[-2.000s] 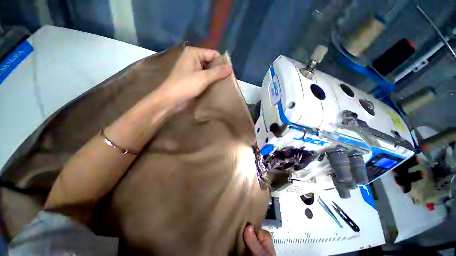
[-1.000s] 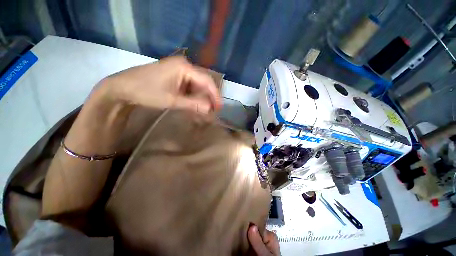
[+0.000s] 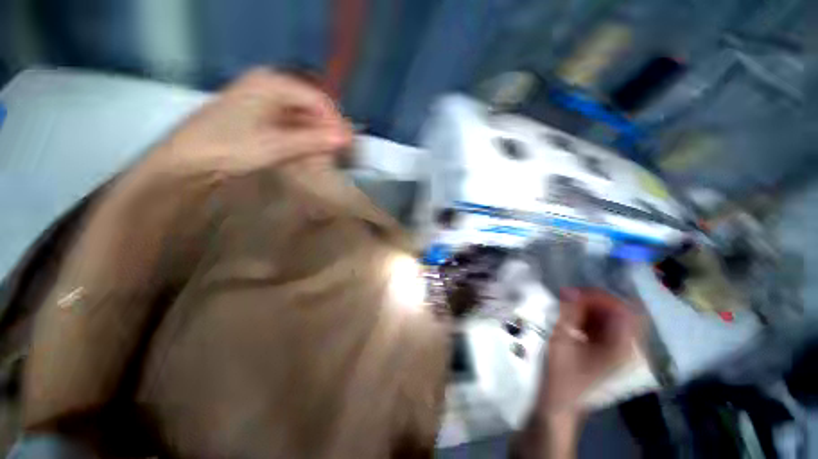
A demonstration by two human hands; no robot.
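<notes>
The frame is blurred by motion. Brown cloth [image 3: 287, 314] spreads over the left and middle of the table and runs to the needle area [image 3: 435, 282] of the white overlock machine [image 3: 529, 170], under a bright lamp. My left hand [image 3: 300, 125] is raised at the cloth's far end, with its fingertips closed on the upper part of the cloth. My right hand [image 3: 592, 341] is off the cloth, over the table's right part in front of the machine. Its fingers are curled; blur hides whether it holds anything.
The white table [image 3: 117, 116] shows behind the cloth. Blurred thread cones [image 3: 596, 54] stand behind the machine at the upper right. Another pale table surface [image 3: 709, 314] lies at the right. A striped blue-grey curtain [image 3: 242, 36] hangs at the back.
My right hand has left the cloth's near edge and moved right and away from me. My left hand is still at the cloth's far end. The view has shifted and blurred.
</notes>
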